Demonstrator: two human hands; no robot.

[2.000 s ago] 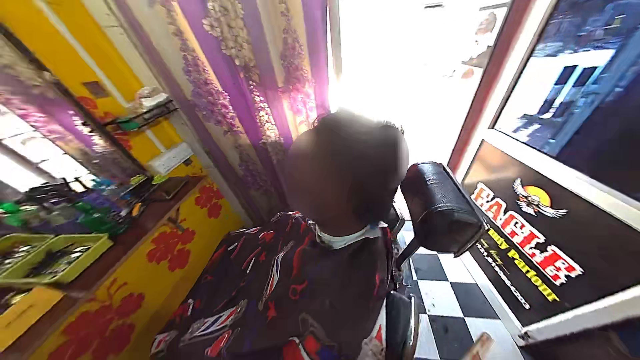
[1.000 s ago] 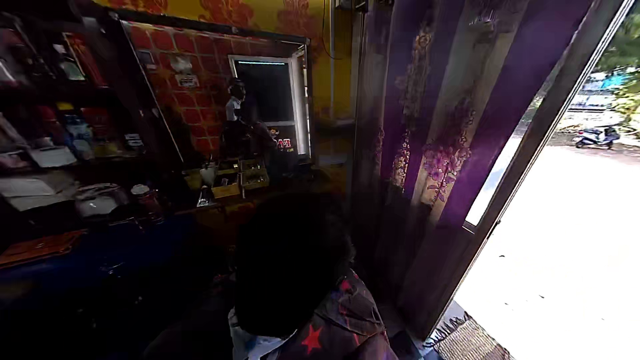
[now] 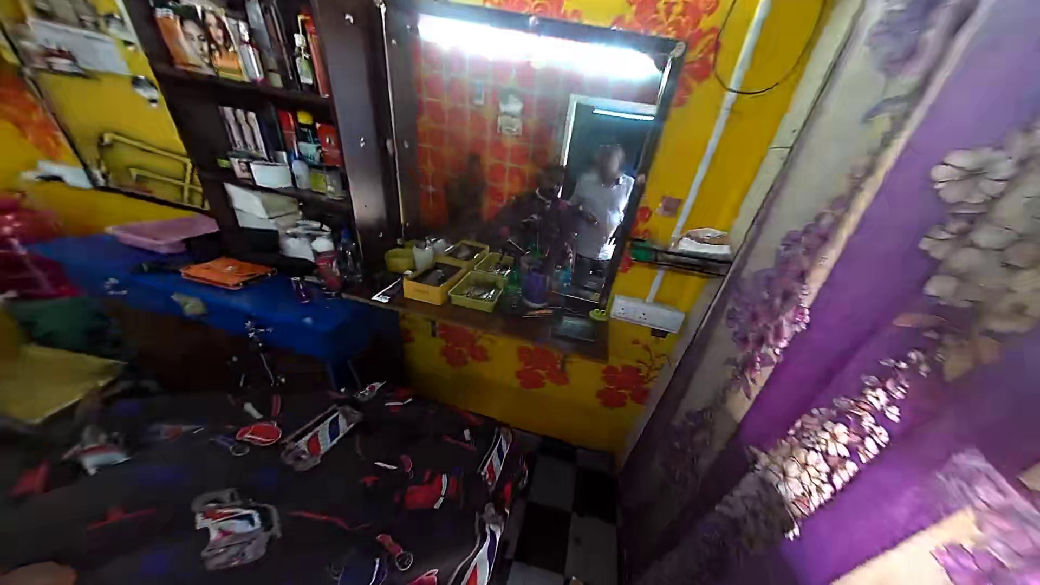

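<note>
Neither my left hand nor my right hand can be made out. A blurred patch of skin shows at the bottom left edge; I cannot tell whose it is. A dark barber's cape (image 3: 325,487) with red, white and blue prints spreads across the lower left. Beyond it, a yellow plastic basket (image 3: 435,284) and a green plastic basket (image 3: 478,291) holding small tools stand on a narrow wooden shelf (image 3: 520,329) below a wall mirror (image 3: 520,154). A person in a light top is reflected in the mirror.
Purple floral curtains (image 3: 853,390) hang at the right, near a checkered floor (image 3: 569,512). A blue counter (image 3: 301,317) at the left bears an orange item (image 3: 227,272) and a pink tray (image 3: 162,233). Dark shelves (image 3: 244,88) hold bottles and boxes.
The view has swung from the doorway to the mirror and counter. The seated person's head, seen in both earlier frames, is out of view.
</note>
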